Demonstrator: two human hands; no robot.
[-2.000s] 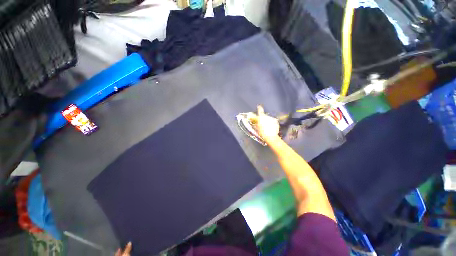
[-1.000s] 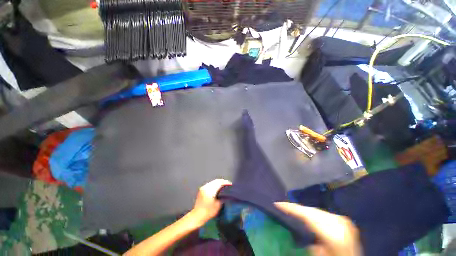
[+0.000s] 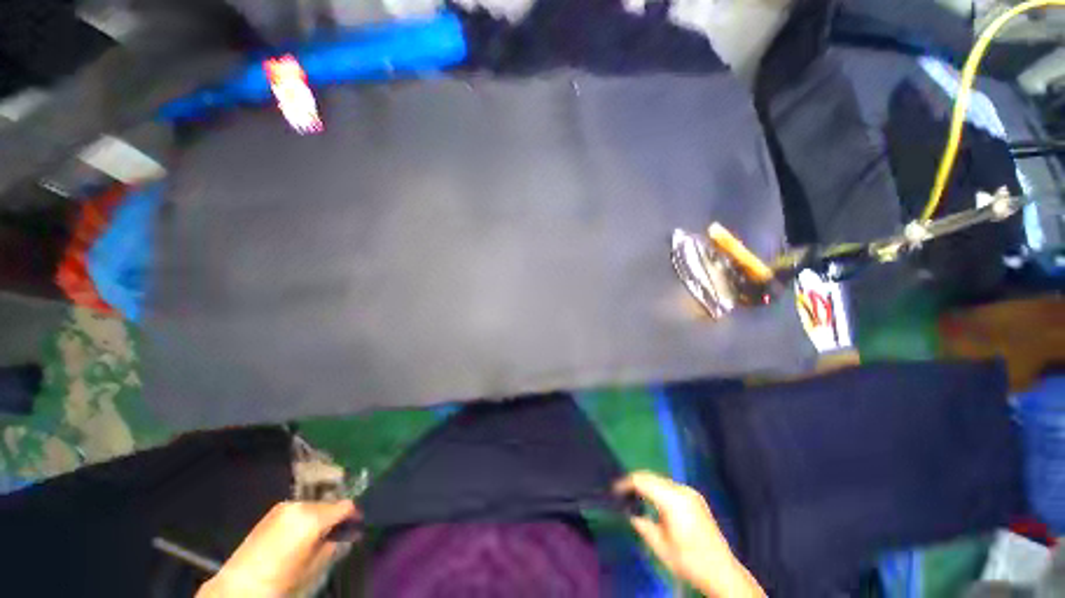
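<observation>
A dark navy skirt panel (image 3: 491, 461) hangs between my two hands, close to my body at the table's near edge. My left hand (image 3: 286, 547) grips its left corner. My right hand (image 3: 677, 526) grips its right corner. The steam iron (image 3: 718, 271), silver with an orange handle, rests on the right part of the grey ironing table (image 3: 432, 257), with no hand on it. A neat stack of navy skirts (image 3: 876, 456) lies to the right of my right hand, lower than the table.
A blue roll (image 3: 385, 49) and a red and white packet (image 3: 293, 94) lie along the far edge. The yellow hose (image 3: 960, 117) arches at the right. A printed item (image 3: 825, 313) sits at the table's right edge. Dark cloth (image 3: 152, 496) is at the lower left.
The panel has left the table and is now stretched between both hands near my body. My right hand let go of the iron, which stands on the table. The view has shifted.
</observation>
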